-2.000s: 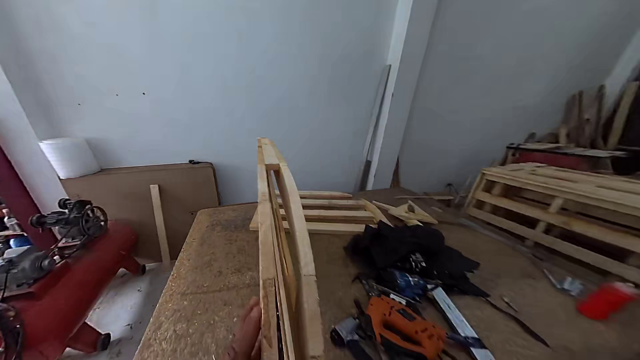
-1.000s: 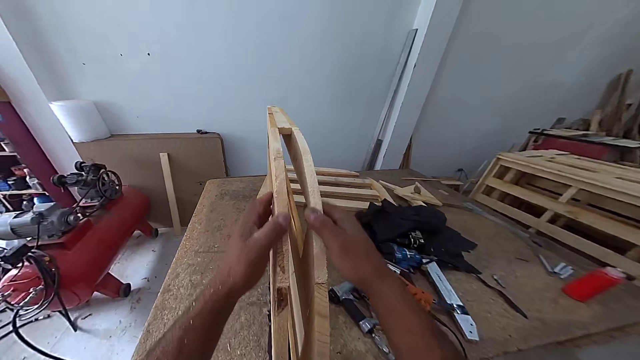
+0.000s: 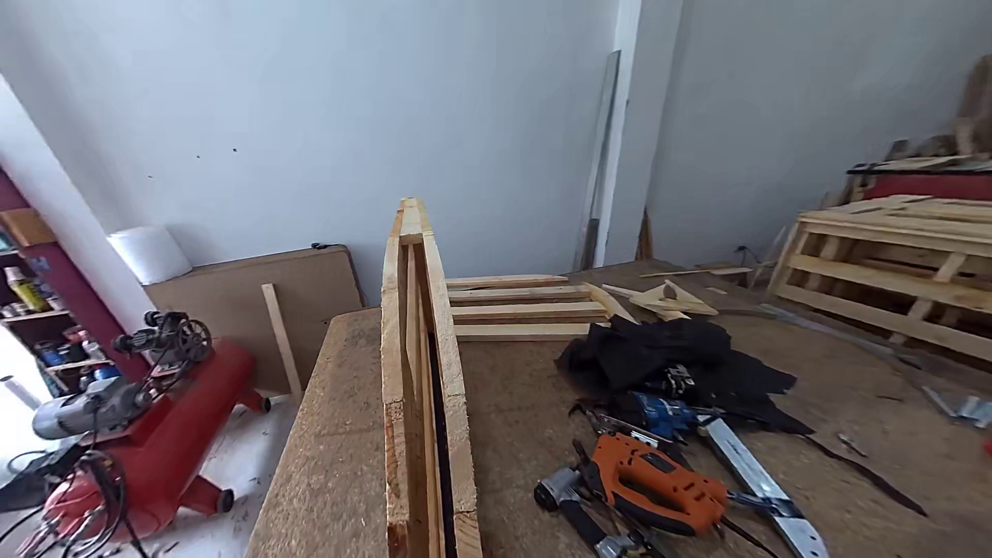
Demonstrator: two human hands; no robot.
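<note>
Neither of my hands shows in the head view. A narrow frame of curved wooden slats [image 3: 393,372] stands on edge on the particleboard bench [image 3: 329,403], running away from me, its far end joined by a short cross piece. Behind it and to the right lies a flat slatted wooden frame [image 3: 527,311]. Right of the upright frame are an orange jigsaw [image 3: 651,484], a pneumatic tool [image 3: 573,508] with a dark grip, a blue power tool [image 3: 659,415], a metal straightedge [image 3: 763,484] and a crumpled black cloth [image 3: 651,353].
A red air compressor [image 3: 167,434] stands on the floor at the left, near a brown board [image 3: 256,310] leaning on the wall. Slatted wooden frames [image 3: 891,263] are stacked at the right. Small wood pieces [image 3: 670,298] lie at the bench's far side.
One second ago both my hands were on the upright frame's two sides; they have let go and left the view. The frame remains upright.
</note>
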